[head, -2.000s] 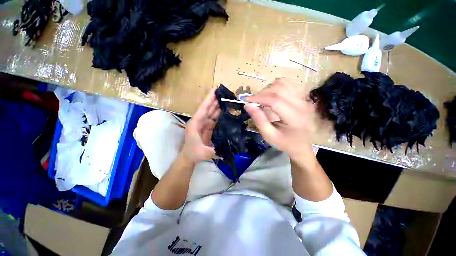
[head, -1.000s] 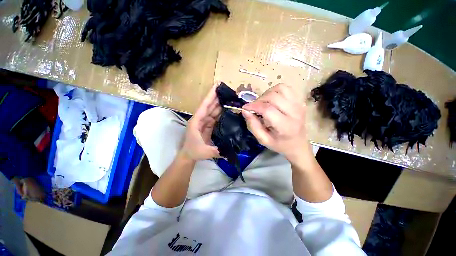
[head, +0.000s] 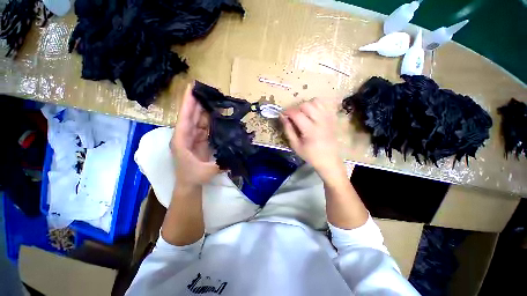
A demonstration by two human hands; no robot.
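My left hand [head: 192, 144] holds a limp black part [head: 230, 134] with jagged ends above the bench's front edge; an opening shows near its top. My right hand [head: 312, 130] is right of it, slightly blurred, fingertips pinched at the small white glue dish [head: 270, 110]. The stick seen in it earlier is hard to make out now. A narrow tip of the black part reaches close to the dish's left side; I cannot tell if they touch. The dish lies on the cardboard mat [head: 245, 75], which has brown specks.
Heaps of black parts lie at left [head: 130, 46] and right [head: 425, 118]. Several white glue bottles [head: 412, 59] stand or lie behind the right heap. Thin sticks [head: 274, 82] lie on the bench. A blue crate [head: 118, 179] with white lining is at lower left, an open carton [head: 471, 208] at lower right.
My left hand and the black part have moved left, away from my right hand. My right hand has left the part and is at the dish. The view has shifted slightly. The other person's hand at lower left is gone.
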